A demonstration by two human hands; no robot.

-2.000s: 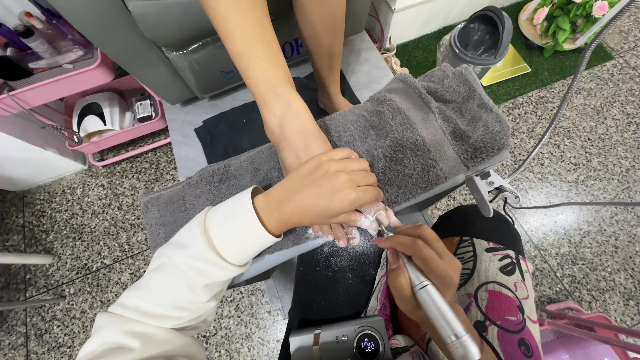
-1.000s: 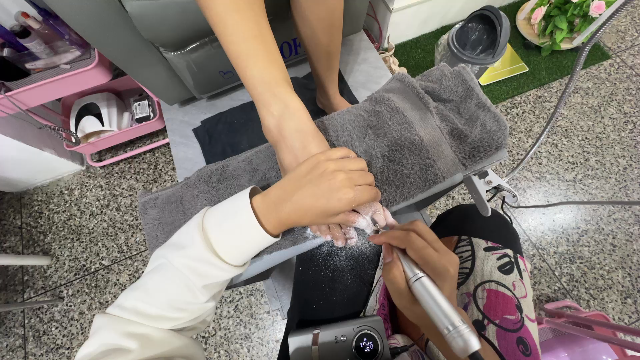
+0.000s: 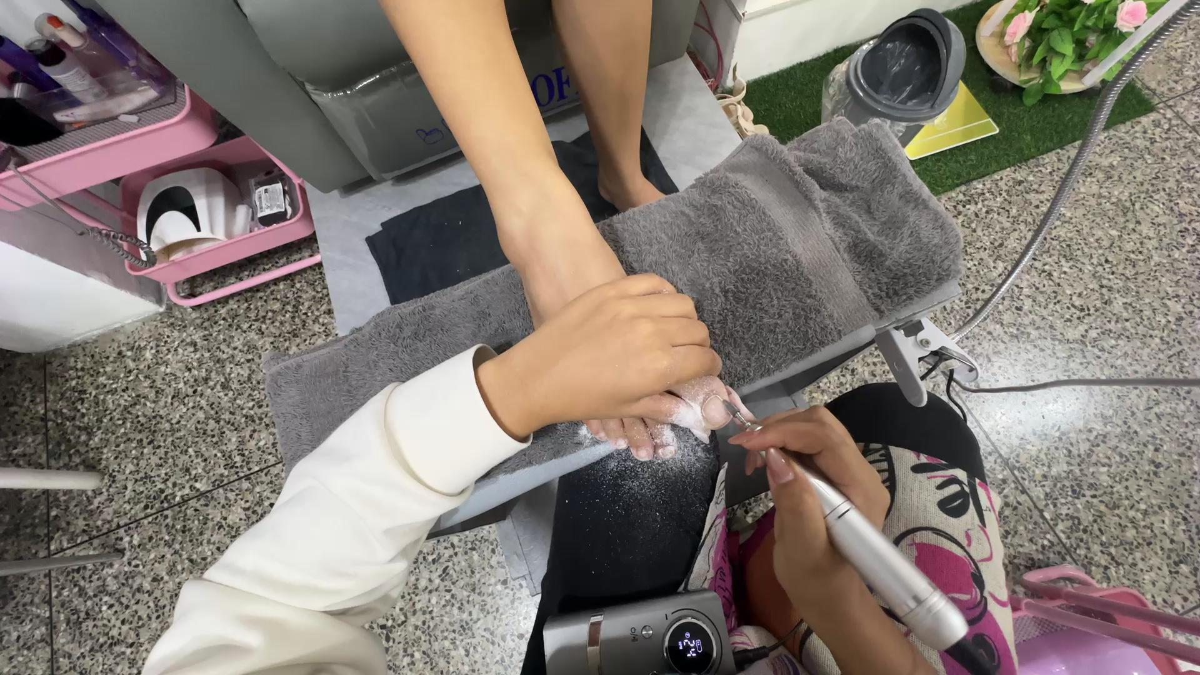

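My left hand (image 3: 609, 352) lies across the front of another person's bare foot (image 3: 562, 258), its fingers wrapped around the big toe side. White dust covers the toes. In my right hand (image 3: 816, 478) is a silver electric nail drill handpiece (image 3: 867, 544), held like a pen, with its bit at the big toenail (image 3: 715, 411). The foot rests on a grey towel (image 3: 750, 253) laid over a padded footrest. A grey drill control unit (image 3: 637, 637) with a lit display sits at the bottom, by my lap. White dust also speckles the black cloth (image 3: 628, 534) below the toes.
A metal clamp (image 3: 919, 356) with a flexible arm (image 3: 1059, 206) grips the footrest's right end. At upper right are a lined bin (image 3: 900, 70) and flowers (image 3: 1059, 37). A pink trolley (image 3: 169, 141) holding bottles and a white device stands left. The person's other foot (image 3: 633, 187) is behind the towel.
My right hand and the drill handpiece have shifted slightly around the big toe. My left hand keeps its hold on the foot.
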